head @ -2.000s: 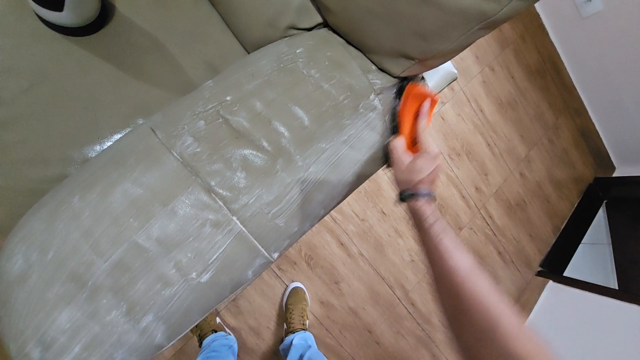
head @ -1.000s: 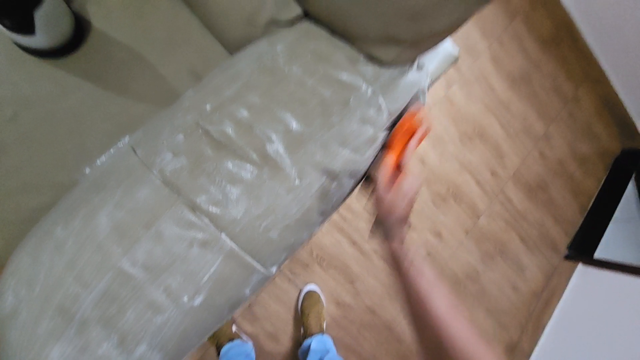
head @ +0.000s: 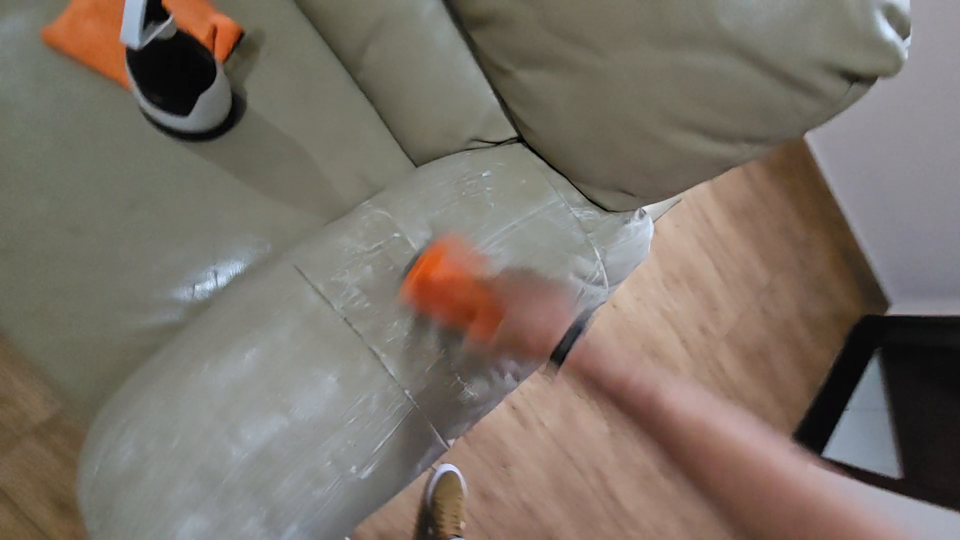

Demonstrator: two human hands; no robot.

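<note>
My right hand, blurred by motion and with a dark band at the wrist, is closed on an orange-handled brush. The brush is over the upper part of the padded sofa armrest; its bristles are mostly hidden, and I cannot tell whether they touch. Whitish streaks and smears cover the armrest's olive-grey, leather-like surface, which is crossed by a seam. My left hand is out of view.
On the sofa seat stands a white and black container by an orange cloth. A back cushion rises above the armrest. Wood floor, a black-framed object and my shoe lie around it.
My right hand has moved with the brush from the armrest's outer edge inward over its top. The view has shifted, bringing the orange cloth into sight.
</note>
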